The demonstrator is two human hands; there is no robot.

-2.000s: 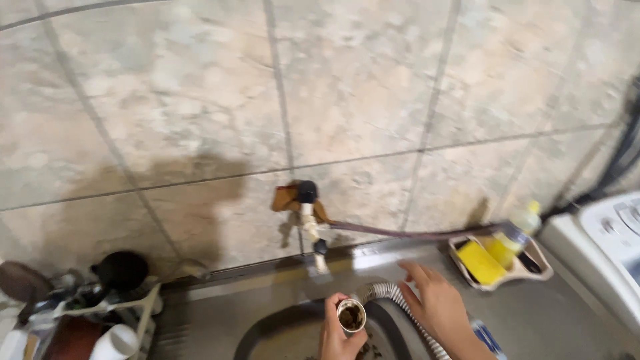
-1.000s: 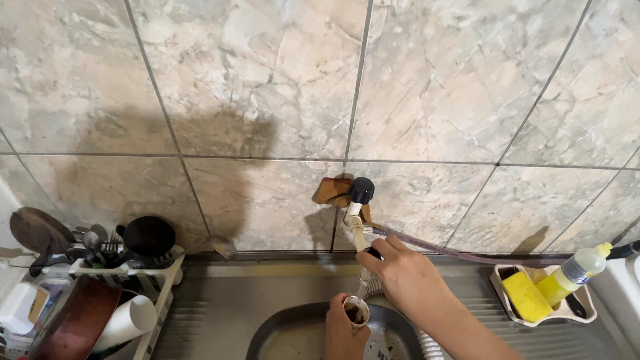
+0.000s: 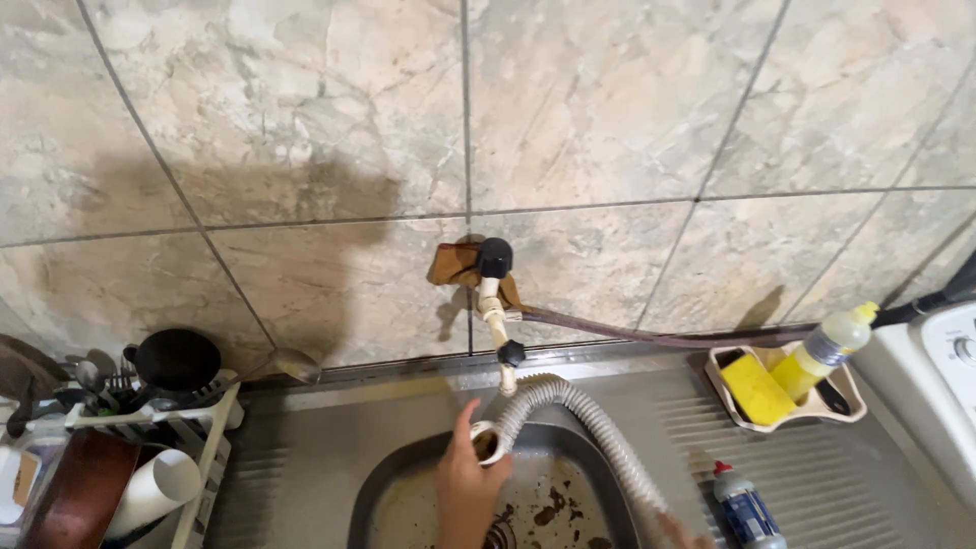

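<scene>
My left hand (image 3: 467, 480) grips a small white cup-like plastic piece (image 3: 486, 444) with dark residue inside, over the sink basin (image 3: 381, 473). A grey corrugated hose (image 3: 579, 404) arches from beside that piece down to the right. Low in the frame, my right hand (image 3: 682, 534) is blurred and mostly cut off, close to the hose; whether it holds it is unclear. The white plastic tap (image 3: 497, 328), with black knobs, hangs above the basin. Dark scraps lie on the basin floor around the drain.
At left stands a dish rack (image 3: 217, 457) with a black pan (image 3: 179, 358), cutlery and a white cup (image 3: 169, 479). At right, a tray (image 3: 770, 428) holds a yellow sponge (image 3: 756, 387) and a yellow soap bottle (image 3: 820, 351). Another bottle (image 3: 743, 507) lies nearer; a white appliance (image 3: 930, 381) stands beyond.
My right hand has left the tap's lower knob, where it was one second ago, and moved down to the right. My left hand keeps hold of the white piece over the basin.
</scene>
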